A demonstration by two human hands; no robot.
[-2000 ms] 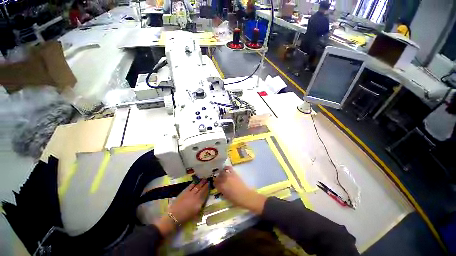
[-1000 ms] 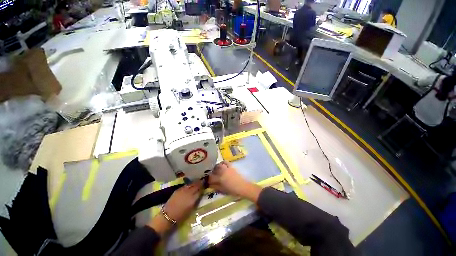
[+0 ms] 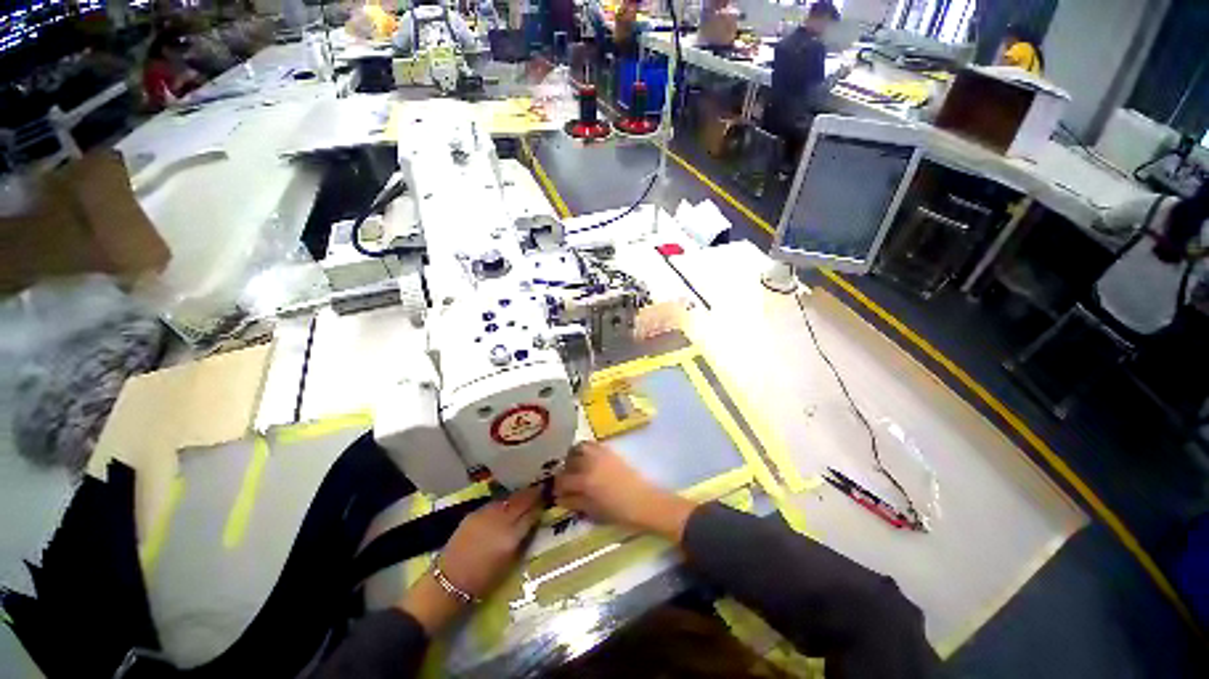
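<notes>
A white sewing machine head (image 3: 515,422) with a round red-and-white emblem stands in front of me. A long black strap (image 3: 422,533) runs from the left to just below the head. My left hand (image 3: 493,541) rests on the strap's end, fingertips at the needle area. My right hand (image 3: 599,488) is beside it, fingers bent close together at the strap end. The fingertips of both hands nearly meet. The needle and the clamp are mostly hidden by the head and fingers.
A shiny metal plate (image 3: 573,626) lies nearest me. A yellow bracket (image 3: 618,409) is right of the head. Red-and-black snips (image 3: 872,501) and a screen (image 3: 849,194) are at right. Black pieces (image 3: 100,584) lie at left. A seated person (image 3: 801,69) is far back.
The view has shifted, moving the machine left in the picture since the oldest frame. Both hands stay at the needle area, with only small finger movements.
</notes>
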